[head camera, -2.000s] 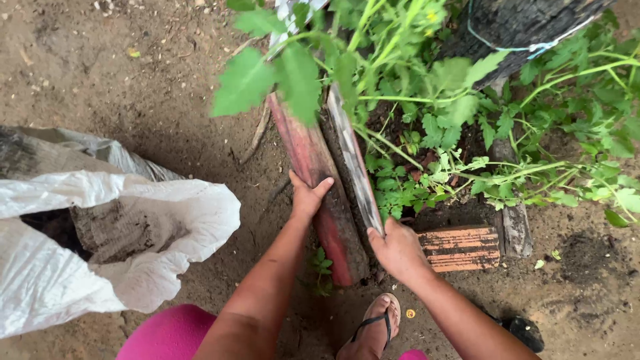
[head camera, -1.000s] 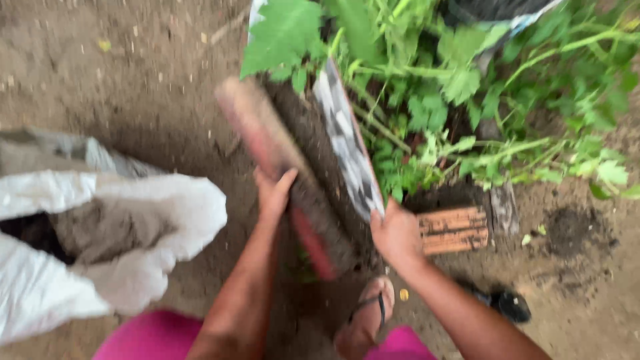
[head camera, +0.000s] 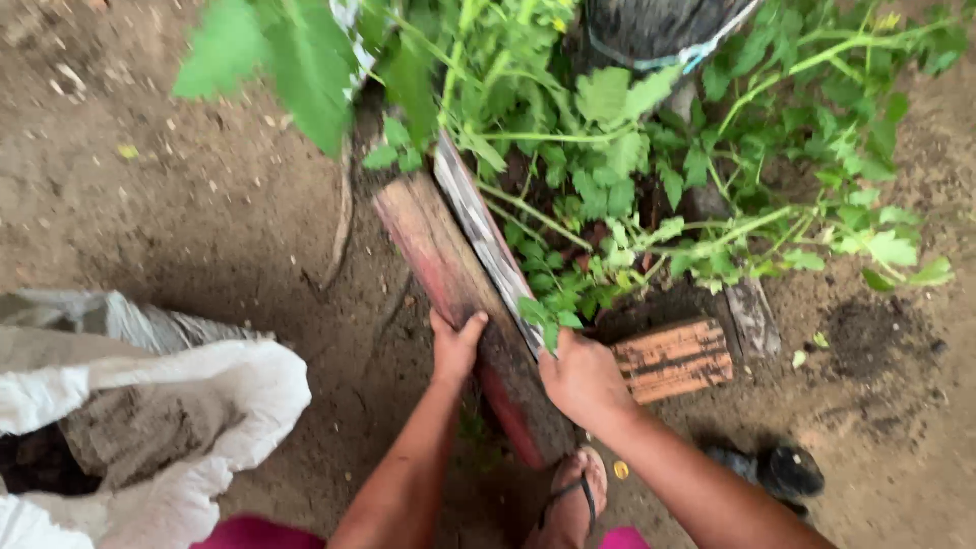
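Note:
My left hand (head camera: 456, 345) grips the red-stained side of a thick wooden beam (head camera: 450, 259), its thumb lying on top. Close along the beam's right side a thin board with a whitish, streaked face (head camera: 488, 240) stands on edge. The near end of that board is in my right hand (head camera: 583, 377), whose fingertips are partly hidden. Leafy green plants (head camera: 610, 183) grow just right of the board and overhang its far end. A ridged orange clay brick (head camera: 675, 360) lies right beside my right hand.
An open white sack (head camera: 259, 389) holding dark matter stands at left. A charred-looking log (head camera: 656, 27) tied with cord is at the top. A short plank (head camera: 751, 316) lies beyond the brick. My sandaled foot (head camera: 576, 488) and a dark object (head camera: 789, 469) are near the bottom.
The beam has shifted against the board: a gap between them one second ago has narrowed. Both hands have kept their hold throughout.

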